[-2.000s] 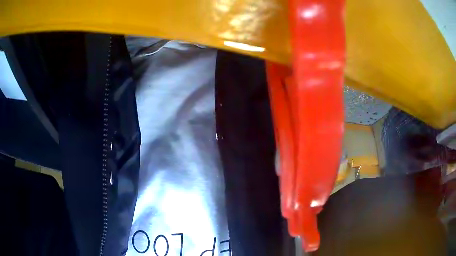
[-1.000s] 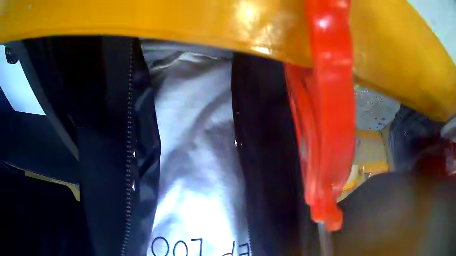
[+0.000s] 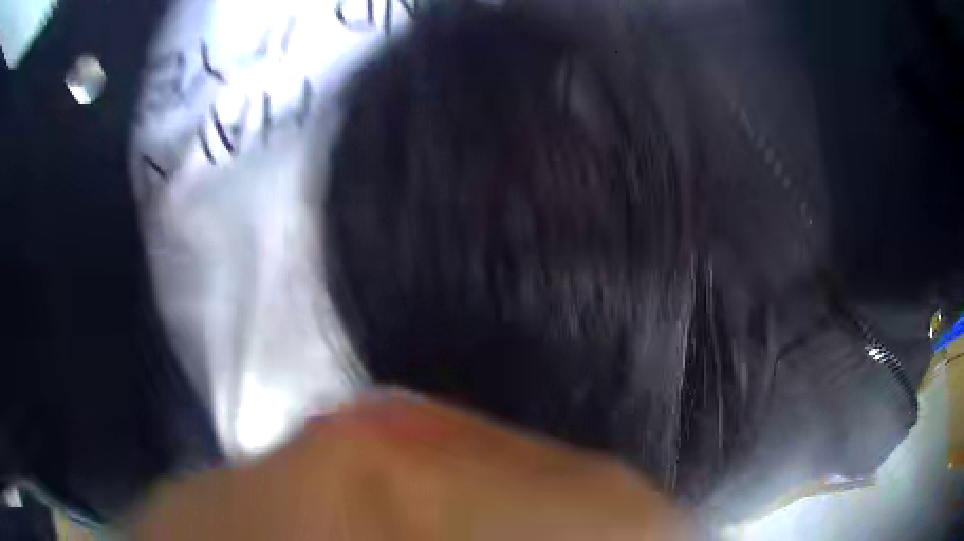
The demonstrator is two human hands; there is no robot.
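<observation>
No hand can be made out for certain. A large, blurred orange-brown shape [image 3: 412,476] fills the bottom centre, very close to the lens; I cannot tell what it is. Above it, a dark, finely streaked mass [image 3: 497,211], perhaps hair, covers the middle. To its left is white cloth [image 3: 233,232] with dark lettering near the top, lying between dark clothing.
Dark clothing [image 3: 63,264] fills the left side, with a small pale round spot [image 3: 86,79] on it. A dark jacket part with a zipper [image 3: 883,359] is at the right. A pale surface [image 3: 909,465] and a small blue patch [image 3: 951,335] show at the lower right.
The view has swung sharply. The yellow band and red strap-like part have left the picture. The lettering has moved from bottom to top, and the streaked mass and orange-brown shape now fill much of the view.
</observation>
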